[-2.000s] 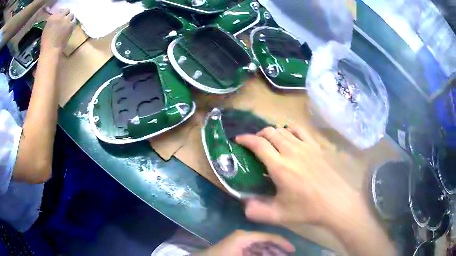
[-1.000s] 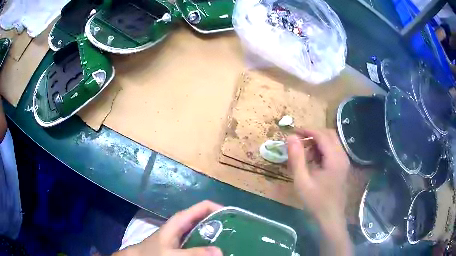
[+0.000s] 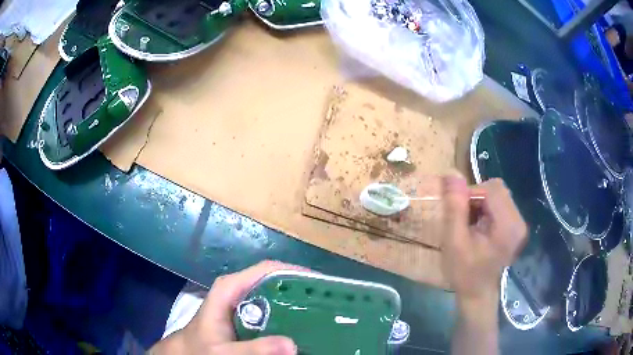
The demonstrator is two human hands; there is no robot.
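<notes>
My left hand [image 3: 225, 315] holds a glossy green car body shell [image 3: 319, 312] over the near bench edge, its lower part cut off by the frame. A round chrome lamp sits at each of its two visible corners. My right hand [image 3: 482, 236], slightly blurred, pinches a thin pale glue stick [image 3: 432, 198]. The stick's tip is at the right side of the small white oval glue dish [image 3: 384, 199], which has pale green-white contents. A small white lump [image 3: 398, 154] lies behind the dish on the stained cardboard pad [image 3: 347, 132].
An open clear plastic bag [image 3: 444, 66] with tiny silver and red pieces lies behind the pad. Several green shells [image 3: 121, 104] lie at the left and back left. More dark shells [image 3: 510, 156] are at the right. A brown cardboard sheet [image 3: 229, 125] covers part of the green bench [image 3: 166, 208].
The left hand has lifted the shell from the sheet to the near edge and turned it. The right hand has left the shell, taken the stick, and since moved slightly right of the dish.
</notes>
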